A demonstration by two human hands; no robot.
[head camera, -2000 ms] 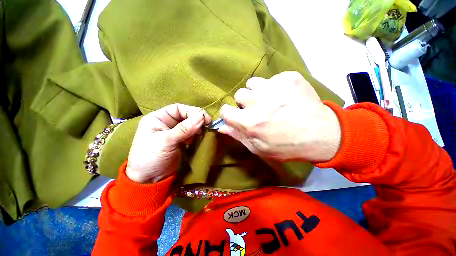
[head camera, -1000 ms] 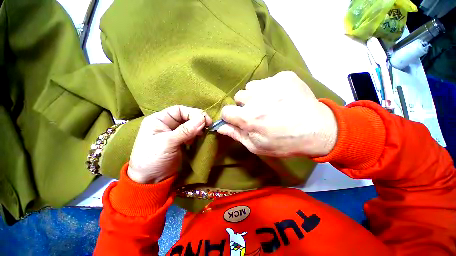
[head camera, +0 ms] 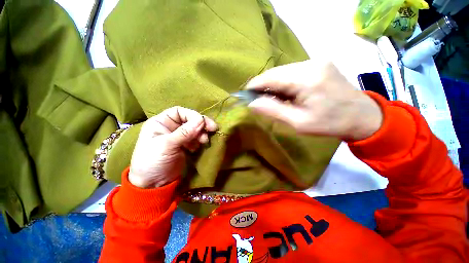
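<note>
The olive-green coat [head camera: 175, 56] covers the table in front of me and reaches my waist. My left hand [head camera: 167, 141] pinches the coat's cloth between thumb and forefinger. My right hand [head camera: 319, 100] is blurred, up and to the right of my left hand, and holds a small metal tool, likely thread snips [head camera: 247, 96], its tip towards the left. A thin olive thread [head camera: 222, 105] runs over the cloth near the snips. No needle can be made out. Speckled beaded trim [head camera: 105, 154] shows left of my left hand and at my waist.
A phone [head camera: 373, 85] lies on the white table [head camera: 337, 38] at the right, beside pens and a grey strip [head camera: 413, 96]. Behind are a white bottle [head camera: 421, 54], a metal cylinder [head camera: 437, 29] and a yellow plastic bag [head camera: 388, 18]. Blue floor [head camera: 56, 239] shows below.
My right hand has moved up and to the right with the metal tool, away from my left fingertips. My left hand has stayed nearly still. The cloth between the hands now shows more.
</note>
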